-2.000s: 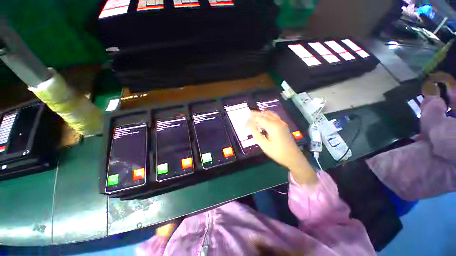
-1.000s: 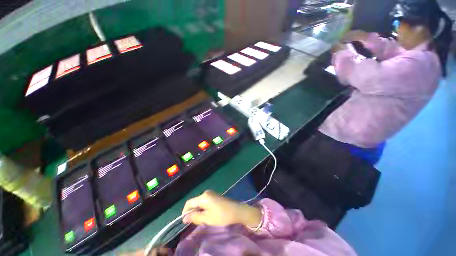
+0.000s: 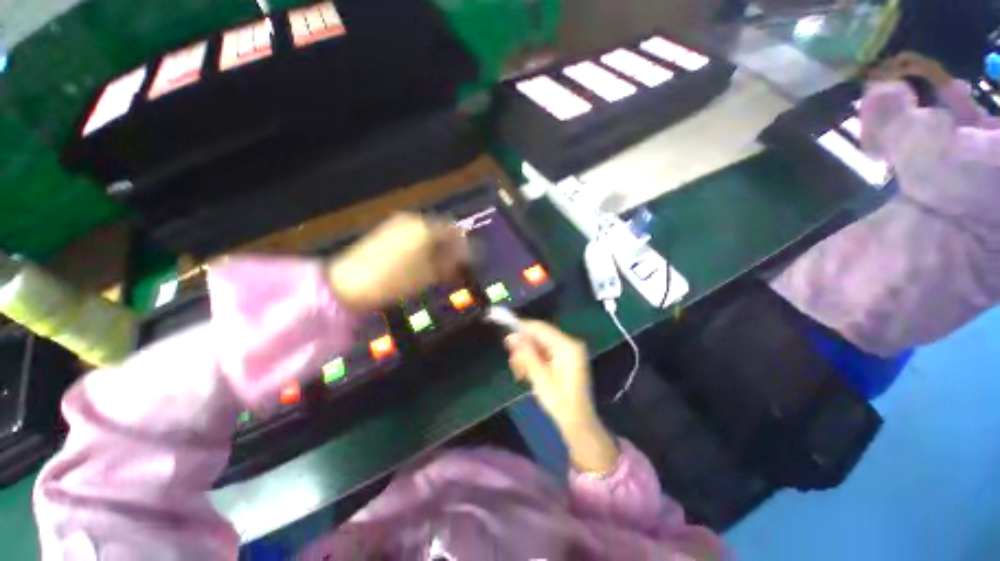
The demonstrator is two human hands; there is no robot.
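Note:
Smartphones with dark screens and small green and orange squares lie side by side in a black tray (image 3: 455, 348). The rightmost phone (image 3: 504, 250) shows best; my left arm covers much of the others. My left hand (image 3: 404, 261) is blurred over the phones right of the middle; its fingers and any hold are unclear. My right hand (image 3: 550, 370) is at the tray's front edge, fingers closed on a small white cable plug (image 3: 503, 318) close to the lower edge of the right-hand phones. Whether it touches a phone is unclear.
A tall black tray stack (image 3: 263, 137) with lit phones stands behind. A lower stack (image 3: 614, 123) is back right. A power strip (image 3: 660, 272) with a white charger (image 3: 602, 270) lies right of the tray. A taped post (image 3: 68, 316) is left. Another person's sleeve (image 3: 866, 258) is at right.
My left arm has come in across the tray. My right hand has moved up and right to the tray edge with the plug. The view has shifted slightly.

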